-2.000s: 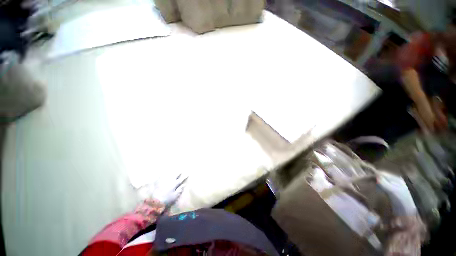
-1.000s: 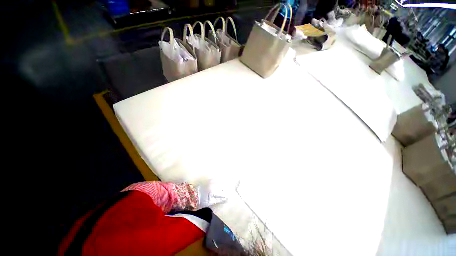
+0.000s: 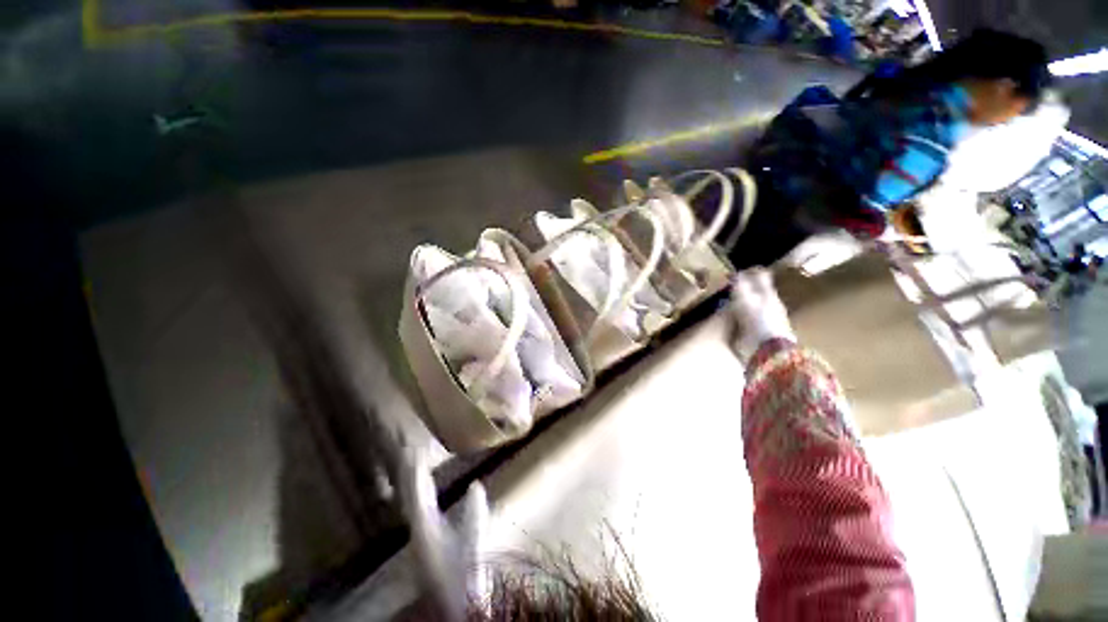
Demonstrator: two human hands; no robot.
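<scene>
Several beige tote bags (image 3: 561,304) with white filling and looped handles stand in a slanting row on a grey-brown low surface (image 3: 182,365) beside the white table. My left hand (image 3: 447,529), white-gloved and blurred, is at the lower left beside the nearest bag; its fingers look apart and nothing shows in them. My right hand (image 3: 756,314), white-gloved with a pink floral sleeve, reaches to the far end of the row. It is between the row and another beige bag (image 3: 869,334) on the table; whether it grips either is unclear.
The white table (image 3: 656,486) runs along the row's right side. A person in blue checked clothing (image 3: 905,140) leans in beyond the bags at upper right. Yellow lines (image 3: 401,17) mark the dark floor behind. Hair hangs in at the bottom edge.
The view has turned and moved closer to the row of bags. My right hand has come into view near its far end. My left hand is now beside the nearest bag. The person appears nearer.
</scene>
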